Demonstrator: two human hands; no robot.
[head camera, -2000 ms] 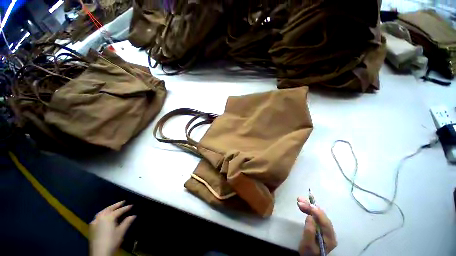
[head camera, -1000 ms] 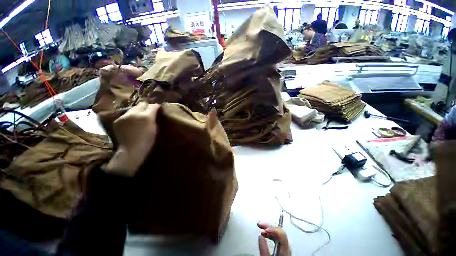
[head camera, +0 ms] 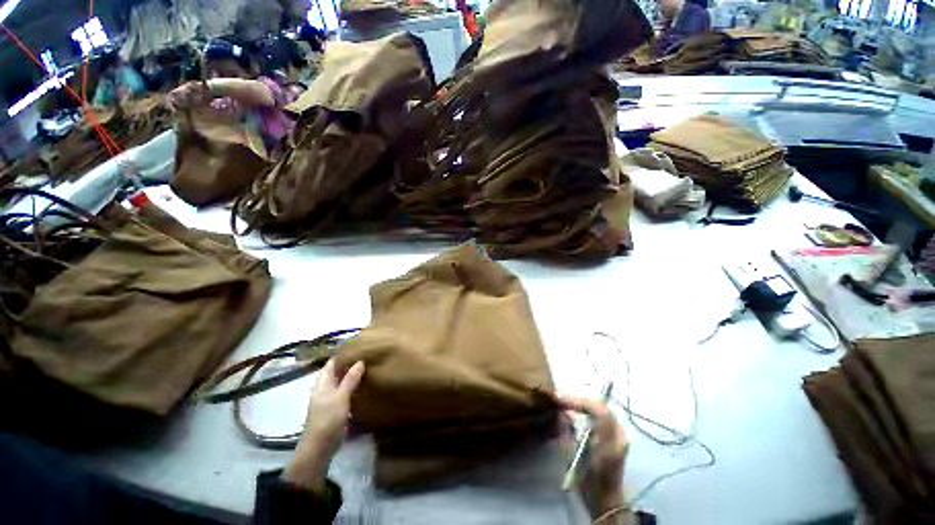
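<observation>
A brown tote bag (head camera: 451,328) lies on the white table in front of me, its long dark straps (head camera: 277,374) looping out to the left. My left hand (head camera: 330,410) is at the bag's left side, thumb on top, gripping its fabric. My right hand (head camera: 600,441) is at the bag's right edge, fingertips touching it. The right hand also holds a slim pen-like thread burner (head camera: 581,446), which slants across the fingers. Its thin pale cord (head camera: 656,429) loops on the table to the right.
A tall bag pile (head camera: 554,154) stands at the back. Another brown bag (head camera: 144,297) lies at left. A power adapter (head camera: 767,294), folded brown pieces (head camera: 887,410) and a hammer (head camera: 871,277) are at right. A person's arm (head camera: 231,92) holds a bag at back left.
A second ago my left hand held a bag raised at left; now a bag lies on the table with both hands at it. My right hand has moved to its right edge.
</observation>
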